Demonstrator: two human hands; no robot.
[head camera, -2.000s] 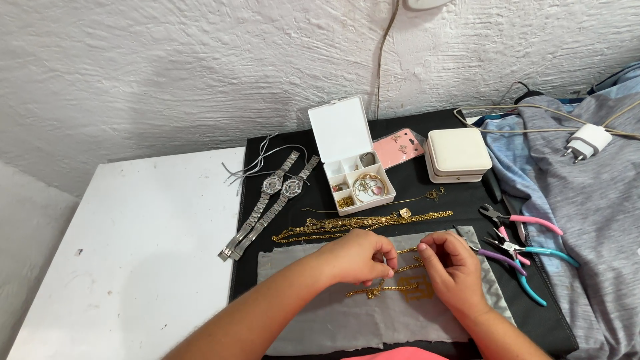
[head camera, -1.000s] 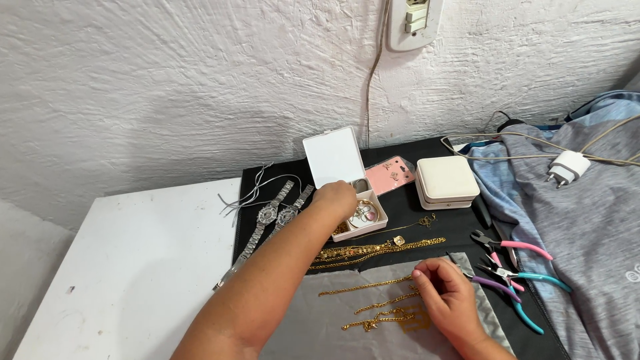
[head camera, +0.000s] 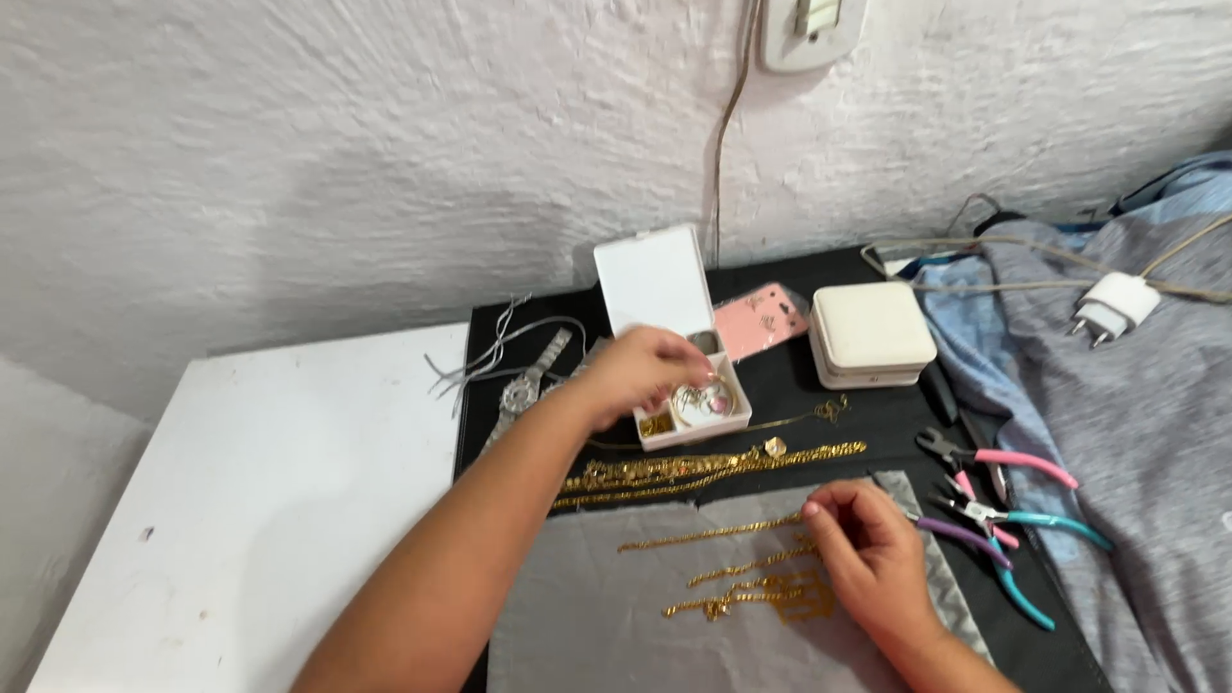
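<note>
My left hand (head camera: 647, 377) is over the open white compartment box (head camera: 695, 435), fingertips close together above its compartments; whether they pinch anything cannot be told. Inside the box are a round ring-shaped piece and small gold-coloured pieces. My right hand (head camera: 871, 558) pinches the right end of a gold-coloured chain (head camera: 712, 534) between thumb and finger, over the grey cloth (head camera: 577, 616). Shorter gold-coloured chains (head camera: 741, 570) and a yellow openwork piece (head camera: 807, 597) lie below it. Thicker gold-coloured chains (head camera: 693, 472) lie on the black mat between cloth and box.
Silver-coloured watches (head camera: 520, 395), partly behind my left arm, and grey cords (head camera: 496, 348) lie at the left. A pink card (head camera: 760, 322) and a closed cream box (head camera: 872, 329) are behind. Pliers and cutters (head camera: 982, 512) lie right, near clothing (head camera: 1136, 414) and a white plug adapter (head camera: 1116, 306).
My left hand has moved from the chains on the cloth up to the open box, where it stays. My right hand has stayed by the chain's end. The view has tilted up.
</note>
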